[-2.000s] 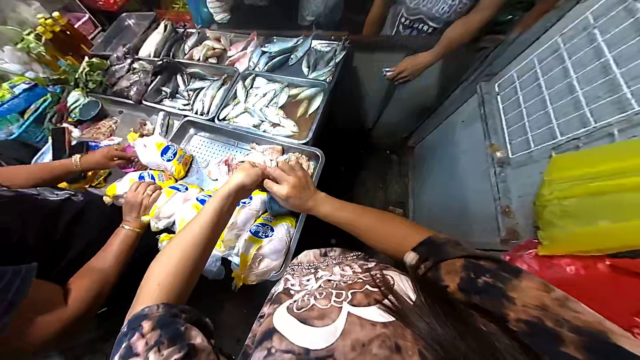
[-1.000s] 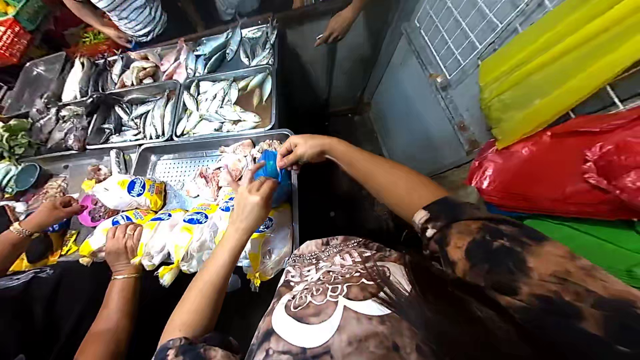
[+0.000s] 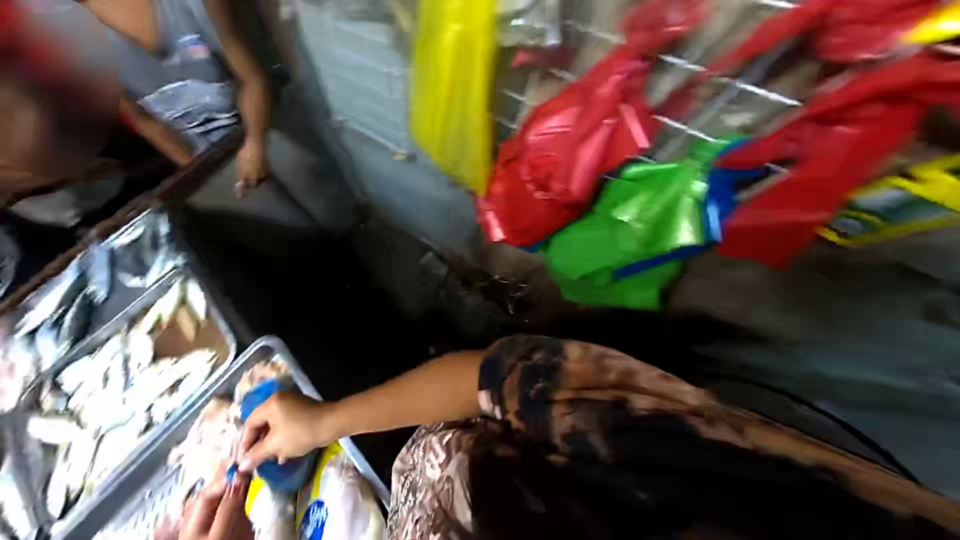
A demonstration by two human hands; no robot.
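Note:
Both hands meet at a blue plastic bag (image 3: 289, 474) over the metal tray (image 3: 279, 346) at the lower left. My right hand (image 3: 281, 427) pinches the bag near its top. Fingers of my left hand (image 3: 214, 510) come up from the bottom edge and grip a small blue end of it; the rest of that hand is cut off. Pale raw meat pieces (image 3: 206, 435) lie in the tray beside the hands. Wrapped whole chickens in white and yellow printed plastic (image 3: 345, 499) lie just below the bag. Motion blur hides the bag's contents.
Trays of small silvery fish (image 3: 112, 382) and larger fish (image 3: 64, 300) adjoin on the left. A person in a grey top (image 3: 187, 82) stands beyond them. Yellow (image 3: 454, 90), red (image 3: 562, 150) and green (image 3: 630, 225) plastic bags hang on a white wire grid at the upper right.
The view has swung strongly to the right, showing more hanging bags. My hands remain together over the tray, with the blue bag between them as one second ago.

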